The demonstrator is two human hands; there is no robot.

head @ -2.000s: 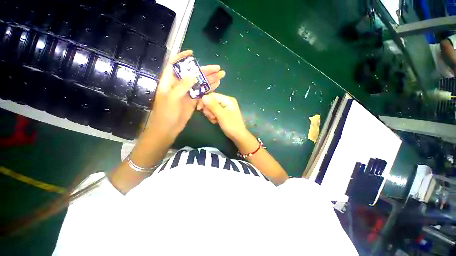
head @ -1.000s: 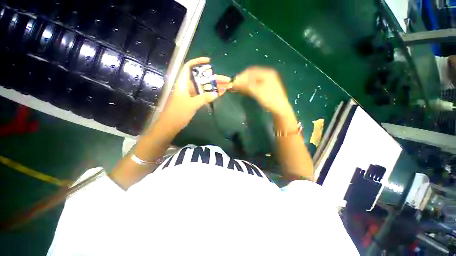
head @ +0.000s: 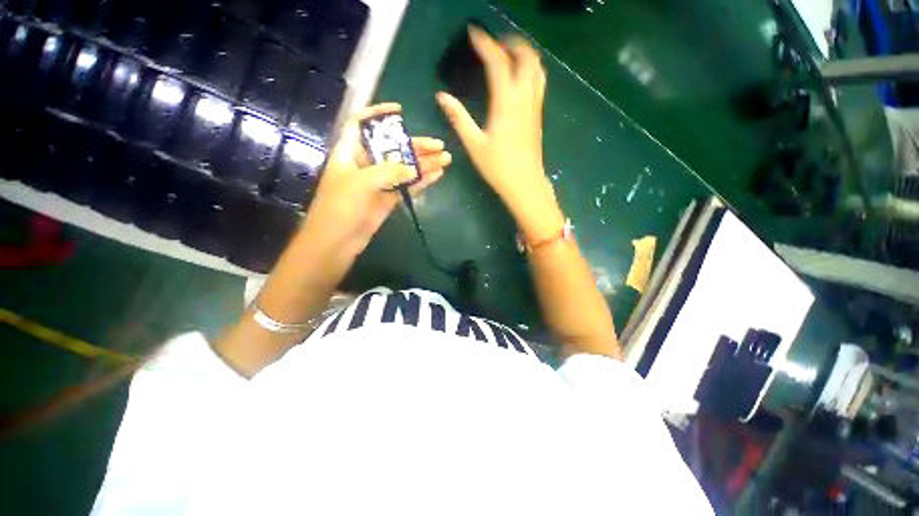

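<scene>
My left hand (head: 355,186) holds an open black case (head: 391,146) with a white and silver circuit board showing inside, face up. A thin black cord (head: 414,216) hangs from the case's lower end towards my body. My right hand (head: 512,131) is raised over the green bench, fingers spread, with nothing seen in it. Its fingertips are blurred and lie beside and partly over a black piece (head: 461,69), probably a top cover, on the bench. Whether they touch it I cannot tell.
A large tray of shiny black covers (head: 181,111) fills the left. The green bench (head: 595,171) has small pale scraps and a tan scrap (head: 641,264). At right, a white-topped board stack (head: 756,277) holds black pieces (head: 736,373). Beyond the bench edge runs a green belt with dark items.
My right hand has left the cord end of the case and moved up and away to the black piece, opening its fingers. The left hand still holds the case, shifted slightly left.
</scene>
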